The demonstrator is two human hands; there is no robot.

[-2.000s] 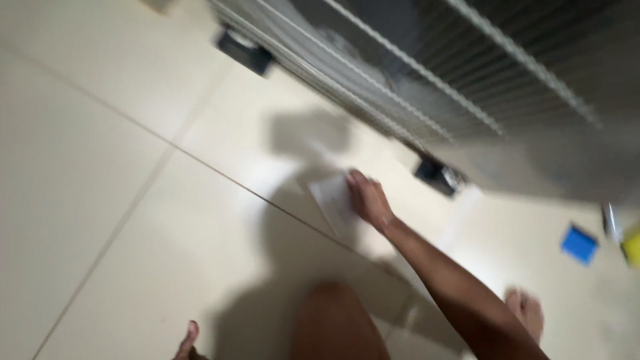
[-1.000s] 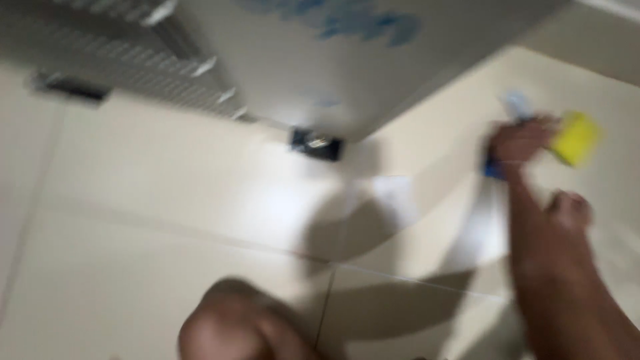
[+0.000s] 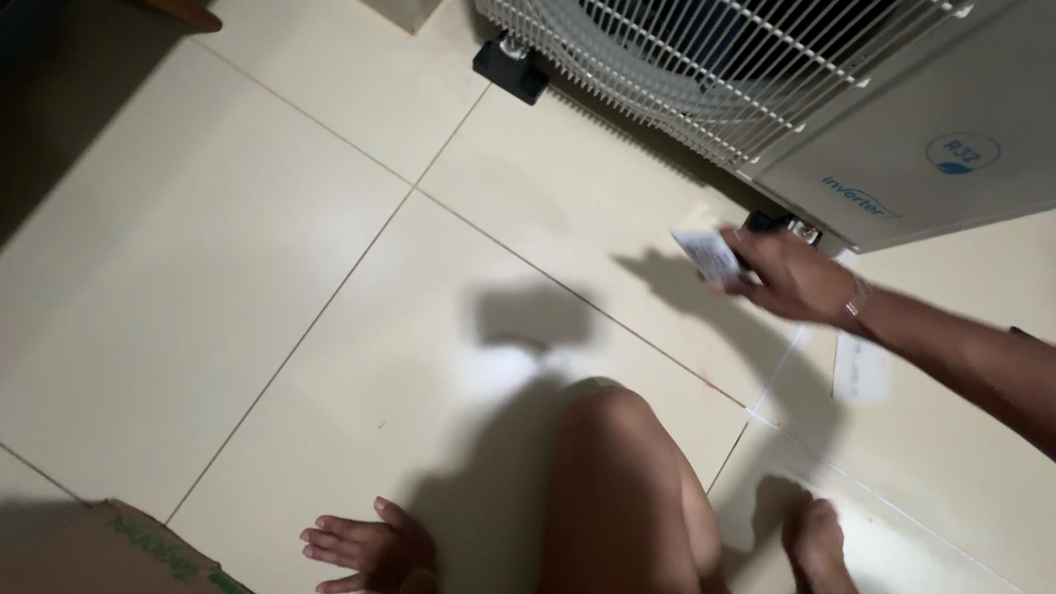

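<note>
My right hand (image 3: 784,272) grips a small whitish packet or card with print (image 3: 708,254), held just above the tiled floor beside the lower corner of an air conditioner outdoor unit (image 3: 874,165). A thin clear band circles that wrist. At the bottom, my left hand (image 3: 371,549) holds nothing, its fingers spread low over the tiles. A white paper with print (image 3: 862,367) lies on the floor below my right forearm.
The unit has a wire fan grille (image 3: 660,74) and black feet, one (image 3: 510,70) at its left. A cardboard piece (image 3: 124,553) lies at bottom left. My bent knee (image 3: 615,421) and bare foot (image 3: 817,536) are at the bottom. A brown pointed end (image 3: 198,12) shows top left.
My right hand has left the spot beside the yellow item and come back near the unit's foot, now with the small packet or card. The view has swung left, and the yellow item is out of frame.
</note>
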